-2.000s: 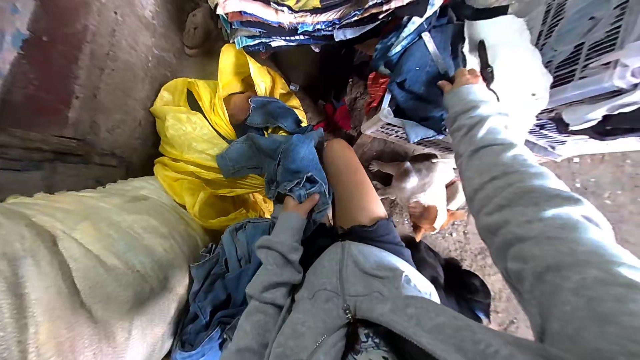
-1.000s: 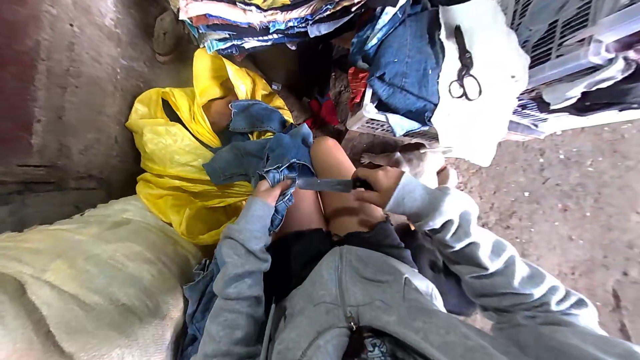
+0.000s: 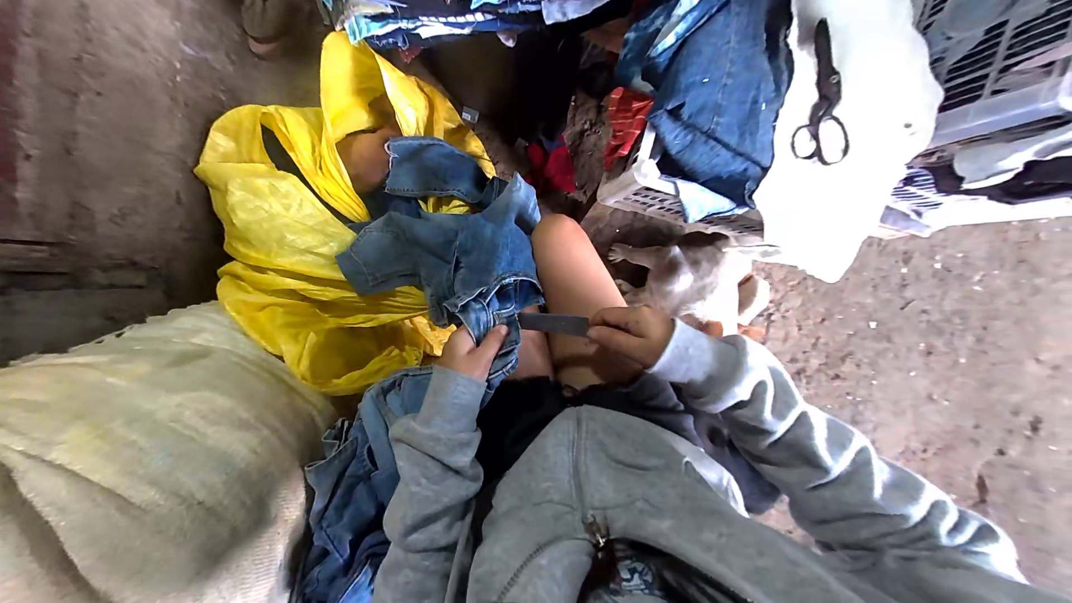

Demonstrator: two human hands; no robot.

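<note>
My left hand (image 3: 474,352) grips the waistband part of a pair of blue denim shorts or cut jeans (image 3: 469,243) draped over my lap and a yellow plastic bag (image 3: 276,218). In my right hand (image 3: 632,333) is a knife, its handle hidden by my fingers. The flat grey blade (image 3: 553,323) points left, its tip against or behind the denim by my left hand. More denim (image 3: 352,494) lies beside my left hip. Black-handled scissors (image 3: 824,109) rest on a white cloth (image 3: 867,134) at the upper right.
A dog (image 3: 691,280), white and brown, lies just beyond my right hand. Denim (image 3: 716,100) hangs over a white plastic crate (image 3: 641,188). Another crate (image 3: 997,109) stands at the far right. A large pale woven sack (image 3: 142,452) fills the left side, and folded fabric is stacked at the top.
My right hand was at the denim by the white cloth; it came back to my lap with the knife. The scissors have stayed on the cloth since a second ago. My left hand kept hold of the denim.
</note>
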